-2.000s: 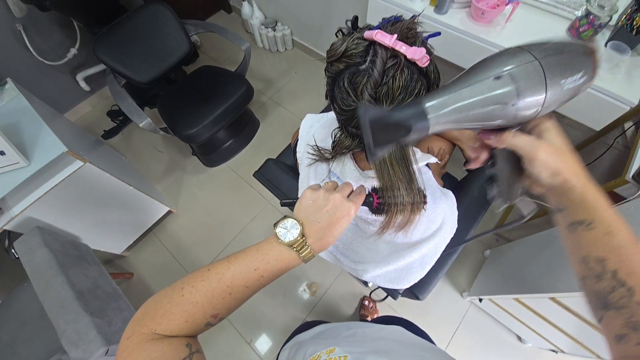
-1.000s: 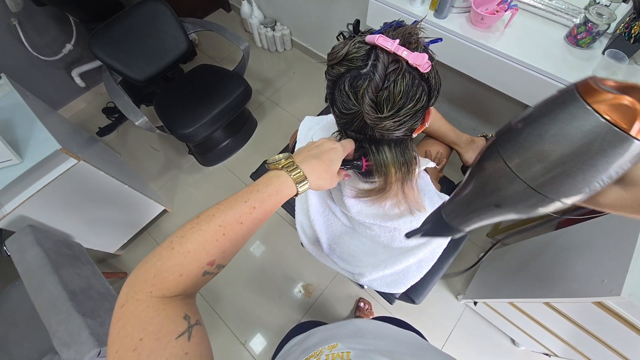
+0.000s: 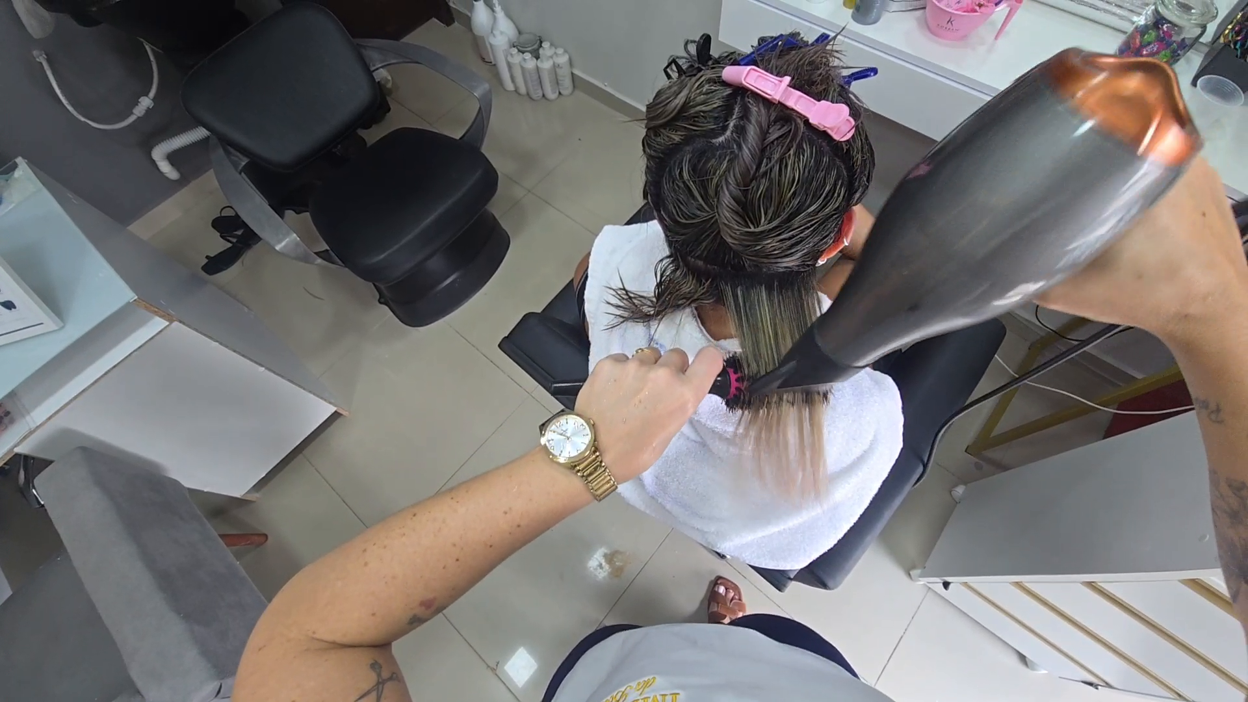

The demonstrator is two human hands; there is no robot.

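A seated person's damp hair (image 3: 756,195) is twisted up at the back of the head under a pink hair clip (image 3: 790,100); blue clips show at the top. A loose lower section (image 3: 780,331) hangs over a white towel (image 3: 663,487) on the shoulders. My left hand (image 3: 648,405) grips a round hairbrush (image 3: 731,381), its bristles in the loose section. My right hand (image 3: 1155,258), partly hidden behind a grey hair dryer (image 3: 994,214), holds it with the nozzle against the strands beside the brush. Lighter hair ends hang below the nozzle.
A black salon chair (image 3: 405,195) stands at the upper left near white bottles (image 3: 536,70). A white counter (image 3: 887,58) with a pink bowl (image 3: 960,17) is beyond the person. At the left are a white desk (image 3: 185,400) and grey armchair (image 3: 146,565); a slatted cabinet (image 3: 1082,507) is at the right.
Since one second ago, my left hand and the brush have moved down the hair from near the nape. The dryer nozzle has come from over the towel at the right to the strands by the brush.
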